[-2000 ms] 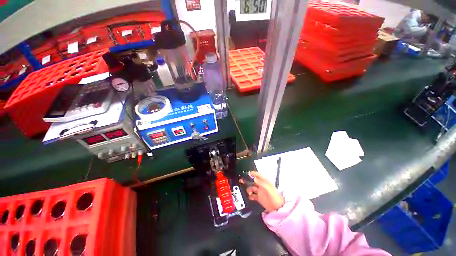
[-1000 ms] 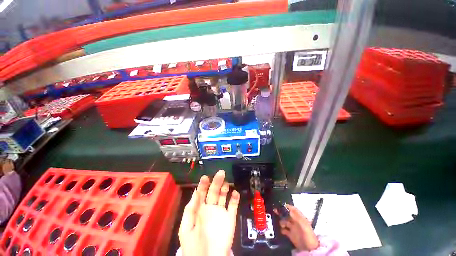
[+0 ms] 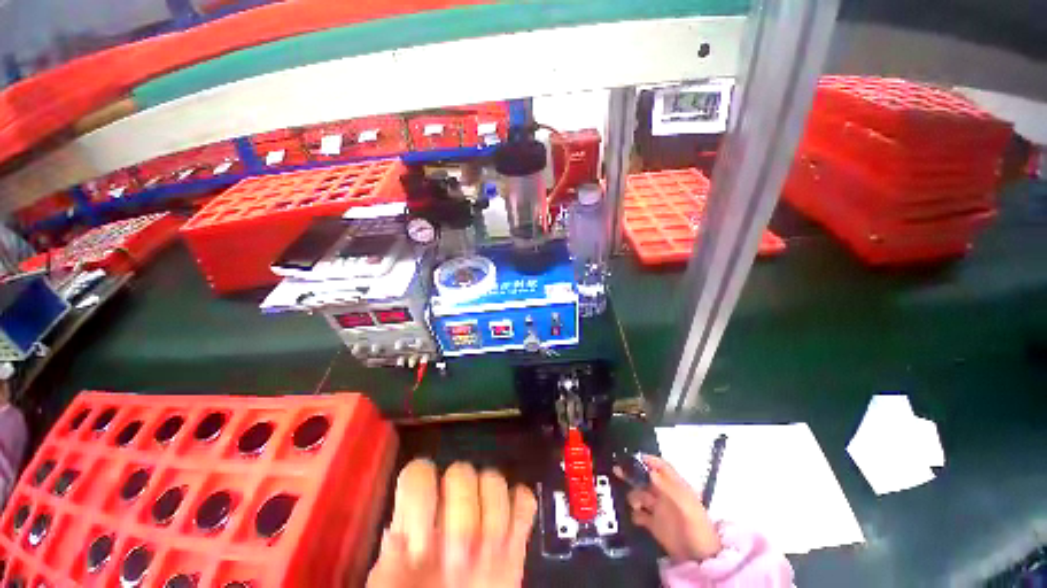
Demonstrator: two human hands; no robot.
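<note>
My right hand (image 3: pixel 675 511) is just right of the clamp fixture and pinches a small dark workpiece (image 3: pixel 631 469) in its fingertips. My left hand (image 3: pixel 454 531) is at the bottom edge, left of the fixture, cut off by the frame. Its fingers are bent and blurred; whether it holds anything is hidden. The red ribbed clamp handle (image 3: pixel 581 477) lies toward me over the silver-white fixture base (image 3: pixel 566 516). The black upright block (image 3: pixel 534 391) stands behind it. The thick red-orange parts tray (image 3: pixel 373 459) is at the left, with dark round parts in its holes.
A record sheet (image 3: pixel 786 488) with a pen (image 3: pixel 714 469) lies right of my right hand, and a white irregular piece (image 3: pixel 898 446) lies farther right. A power supply (image 3: pixel 385 333) and blue box (image 3: pixel 511 327) stand behind. A metal post (image 3: pixel 735 230) rises behind the sheet. Red trays are stacked at back right.
The view first swung left, bringing the tray further in. My left hand came into view with fingers raised, then bent and lowered. My right hand stays beside the fixture with the workpiece.
</note>
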